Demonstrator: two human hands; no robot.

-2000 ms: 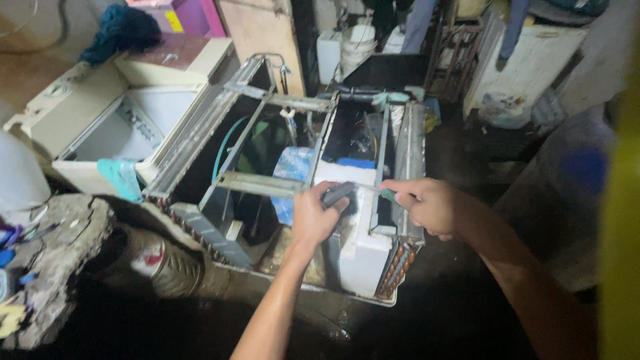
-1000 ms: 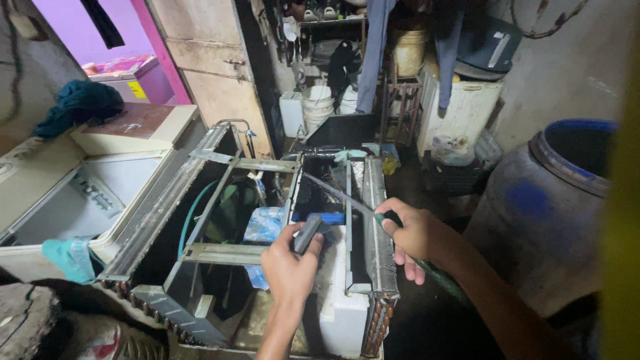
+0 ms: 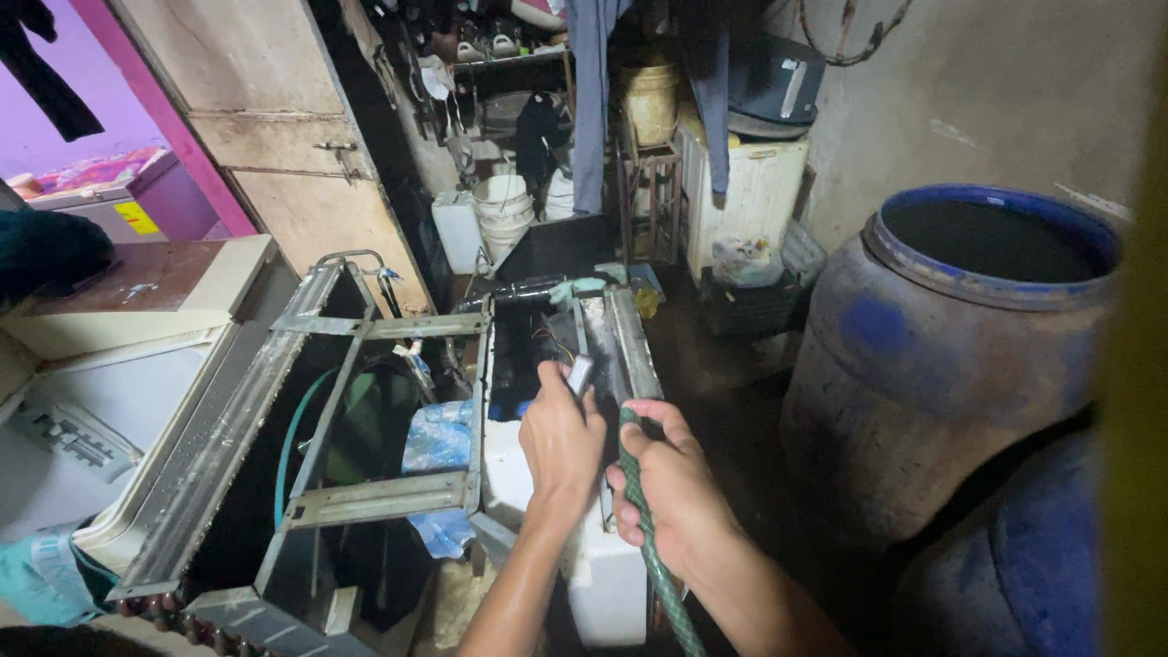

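My left hand (image 3: 561,443) is closed on a small grey object (image 3: 579,374), whose kind I cannot tell, above the right part of an opened air-conditioner unit's metal frame (image 3: 383,500). My right hand (image 3: 664,474) grips a green braided hose (image 3: 655,557) near its end, just right of the left hand. Water spray around the hose end is too faint to make out. Beneath the hands are a white foam block (image 3: 607,584) and a finned coil (image 3: 630,342). Thin wires (image 3: 564,345) show in the dark compartment beyond the left hand. Blue-and-white plastic (image 3: 443,438) lies inside the frame.
A large blue drum (image 3: 849,365) with dark contents stands at right, another blue drum (image 3: 1040,547) below it. At left is a white appliance tub (image 3: 109,383) with a teal cloth (image 3: 55,570). Buckets (image 3: 502,214), a wooden door (image 3: 274,119) and a white cabinet (image 3: 744,201) are behind.
The view has shifted strongly. My right hand has turned and now holds the hose end pointing up and away; a second ago it was held toward the left, with a spray-like streak over the unit.
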